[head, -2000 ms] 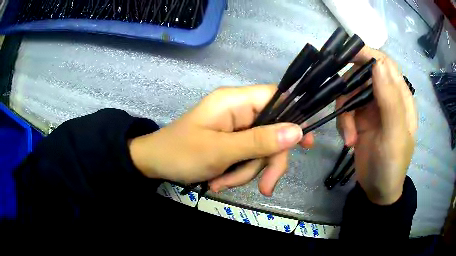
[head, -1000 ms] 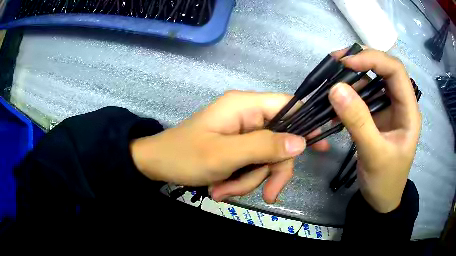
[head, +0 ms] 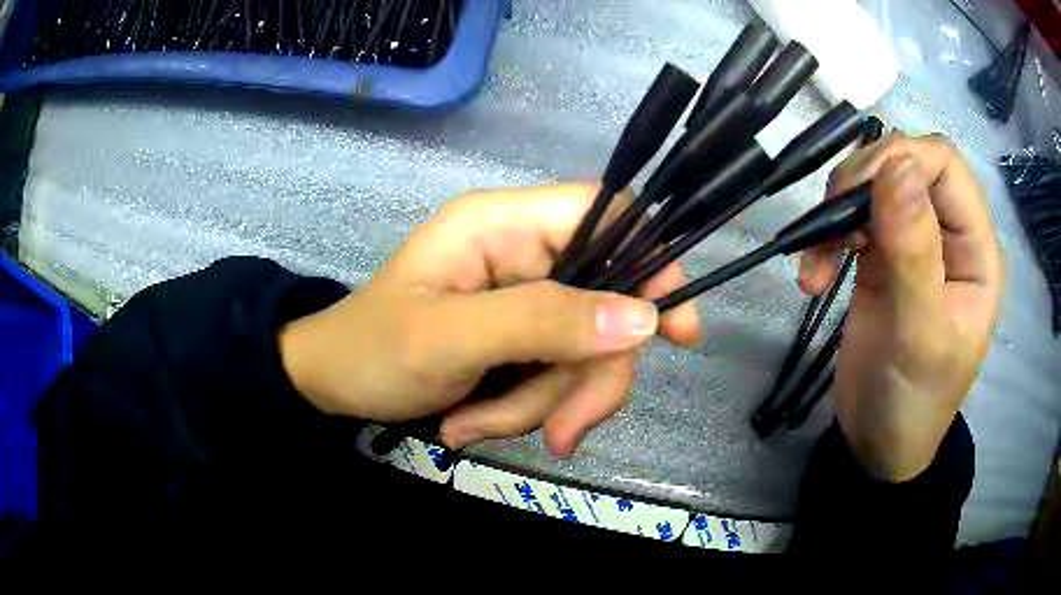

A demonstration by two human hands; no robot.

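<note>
My left hand (head: 500,314) is closed round a bundle of black whip antennas (head: 710,134), their thick sleeve ends fanned up and to the right. The thin tips show below my left hand, near the table edge. My right hand (head: 919,279) pinches the sleeve of one antenna (head: 826,221), whose thin rod runs into my left hand's grip. More black rods (head: 803,360) hang or lie just left of my right hand, tips down; whether that hand also holds them cannot be told.
A blue tray (head: 349,84) of black rods is at the upper left. A deeper blue tote (head: 29,372) is at the left edge. A white pad (head: 832,47) lies at the upper right, with black antennas (head: 1001,81) beyond it. A 3M-marked strip (head: 570,502) runs along the near edge.
My right fingers have opened off the bundle and now pinch one sleeve at its right side. The bundle has moved left and its sleeves have spread apart.
</note>
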